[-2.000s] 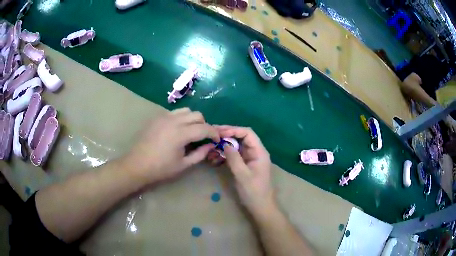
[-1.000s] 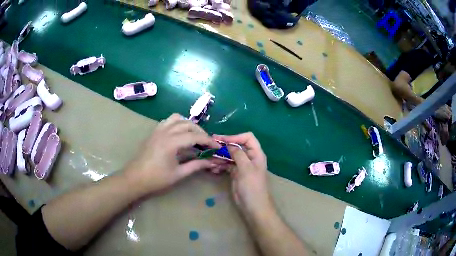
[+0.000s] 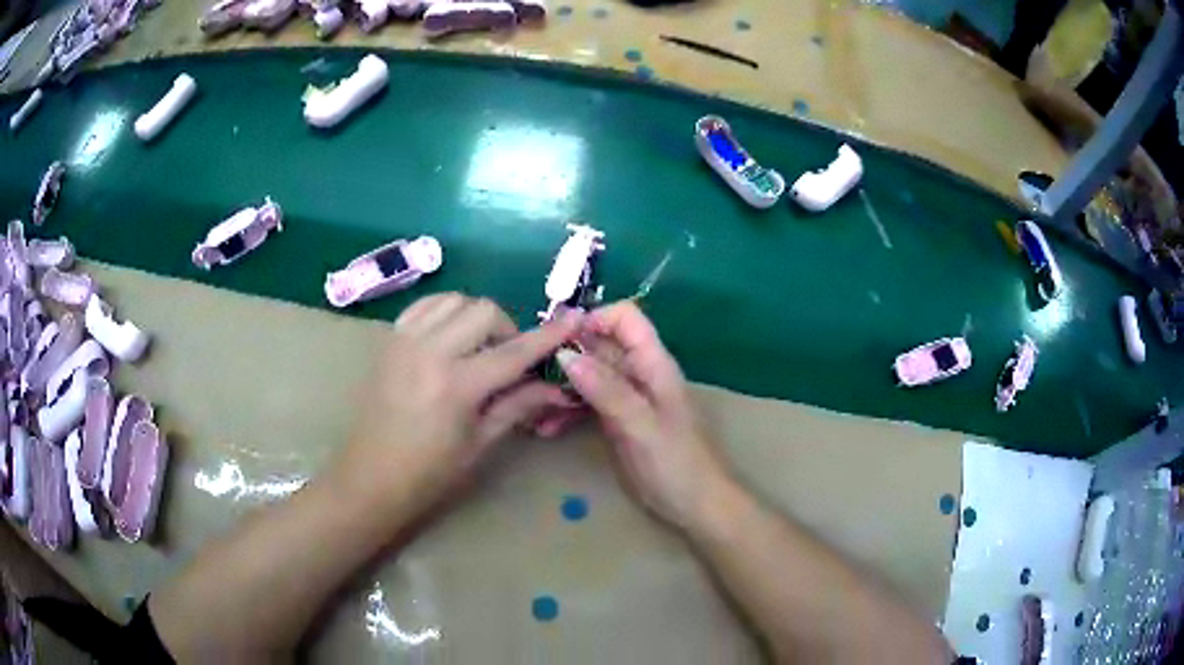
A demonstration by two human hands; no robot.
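My left hand (image 3: 448, 370) and my right hand (image 3: 643, 396) meet over the near edge of the green belt. Between their fingertips they hold a small unit (image 3: 561, 369), mostly hidden by the fingers; a little green and white shows. A pink-white inner frame (image 3: 571, 270) lies on the belt just beyond my fingertips. Two frames with dark windows (image 3: 384, 270) (image 3: 239, 235) lie on the belt to the left. A partly assembled unit with a blue battery and green board (image 3: 739, 161) lies farther back, beside a white shell (image 3: 828, 178).
Pink housing shells (image 3: 130, 468) are heaped on the bench at left. A white sheet (image 3: 1019, 539) lies at right, near a grey shelf post (image 3: 1123, 111). More frames (image 3: 932, 361) lie on the right of the belt (image 3: 468, 234). A thin dark stick (image 3: 709, 51) lies on the far bench.
The view has turned. The blue part seen between my hands a second ago is now covered by my fingers. Both hands stay together around the unit.
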